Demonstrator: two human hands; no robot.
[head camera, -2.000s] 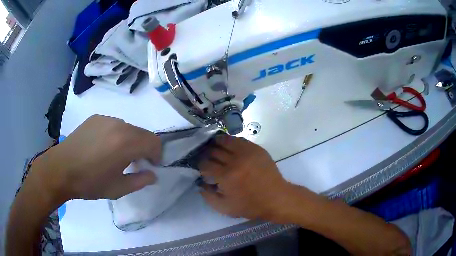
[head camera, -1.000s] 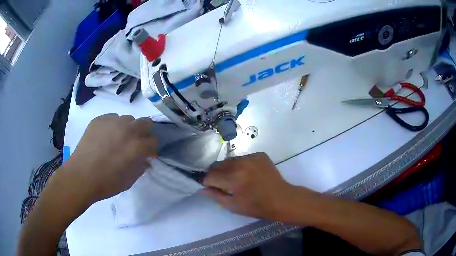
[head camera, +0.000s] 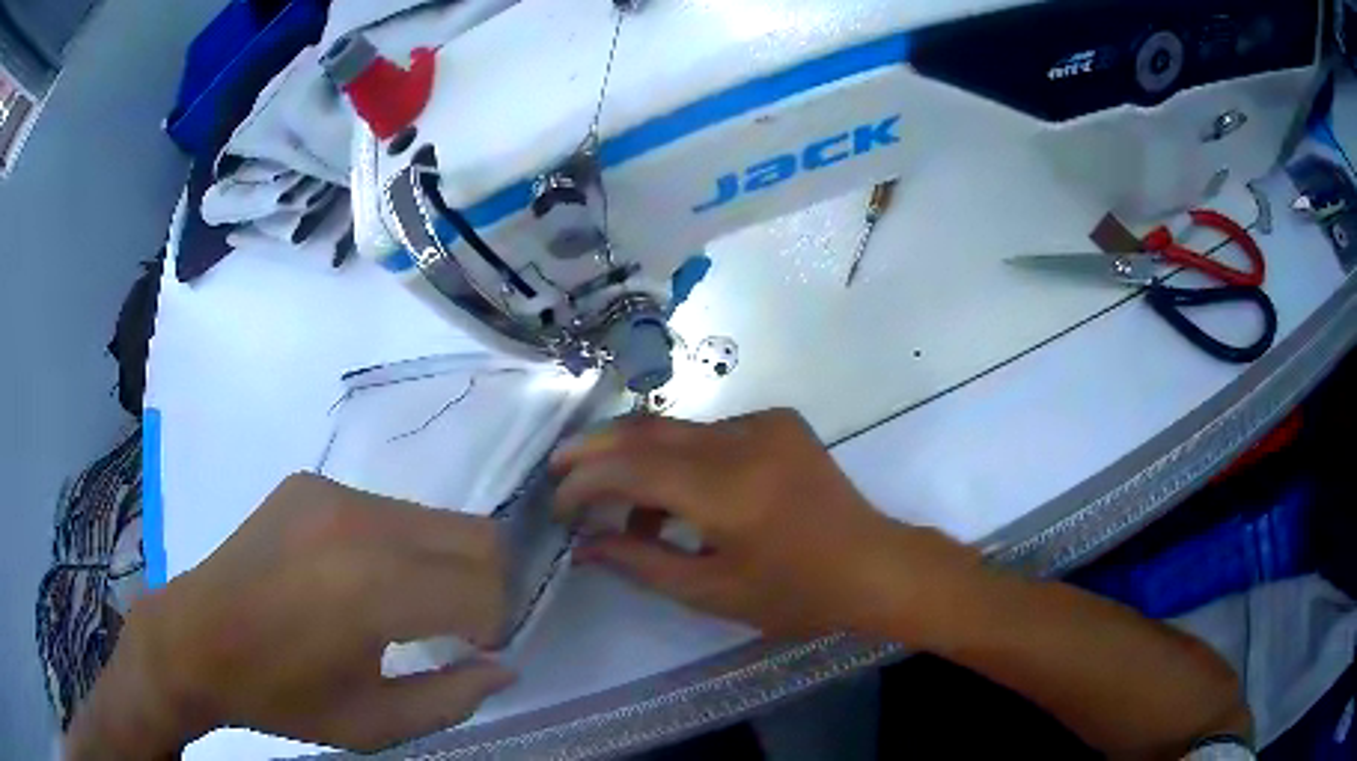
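A garment panel (head camera: 432, 431), pale grey with dark edges, lies at the needle of the white JACK sewing machine (head camera: 774, 112). Its far part lies flat left of the presser foot; its near part is between my hands. My left hand (head camera: 342, 595) pinches the panel at its near left edge. My right hand (head camera: 700, 506) grips the dark-and-grey folded seam edge (head camera: 543, 520) just in front of the needle. The needle tip and presser foot are partly hidden by glare and machine parts.
Scissors (head camera: 1198, 283) with red and black handles lie right on the table. A thin pointed tool (head camera: 871, 231) lies on the machine bed. Stacked grey pieces (head camera: 276, 171) are behind left. A measuring-scale edge (head camera: 953, 595) borders the table; a blue crate (head camera: 1235, 558) is below right.
My left hand has moved down and nearer with the panel's edge. The panel now spreads flat left of the needle. My right hand has shifted slightly left. The camera view has shifted too.
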